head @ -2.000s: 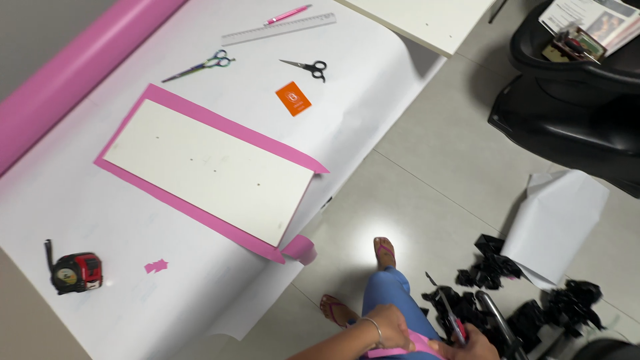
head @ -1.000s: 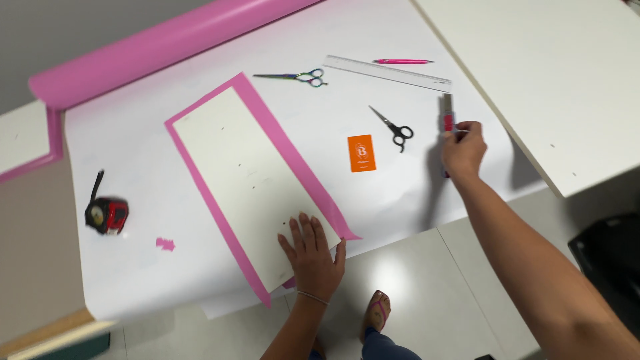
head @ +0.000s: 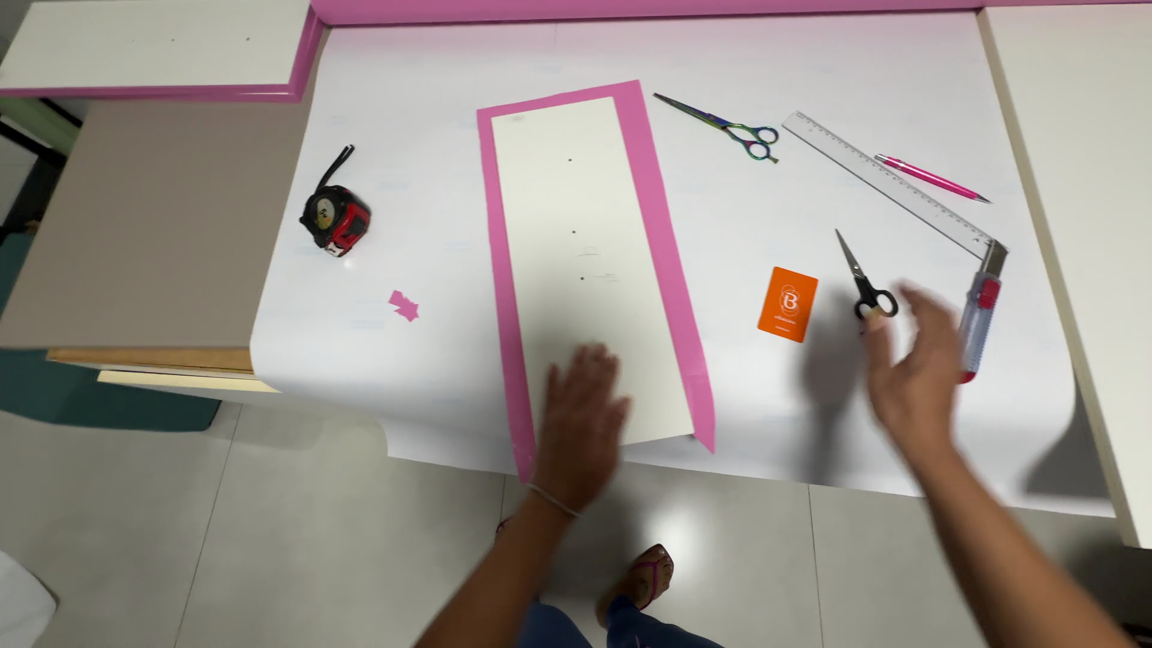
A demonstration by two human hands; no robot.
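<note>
A white board (head: 589, 261) lies on pink sheet material (head: 661, 234) that shows along its left, top and right sides. My left hand (head: 580, 427) is over the board's near end, fingers extended; its palm is hidden. My right hand (head: 918, 369), blurred, has thumb and fingers apart beside the handles of the black-handled scissors (head: 866, 288), holding nothing. To its right lies a utility knife (head: 979, 328) with its blade end at the clear ruler (head: 886, 184). An orange card (head: 788, 304) is left of the scissors. Iridescent scissors (head: 720, 124) and a pink pen (head: 936, 178) lie farther back.
A tape measure (head: 336, 219) and a pink scrap (head: 404, 305) lie on white paper (head: 405, 180) at left. A pink roll (head: 630, 9) spans the back. A pink-edged white panel (head: 162, 45) stands back left, another white surface (head: 1080, 225) at right.
The right hand has let go of the utility knife, which now lies by the ruler's end, and has moved toward the black-handled scissors. The left hand remains over the board. The view has turned.
</note>
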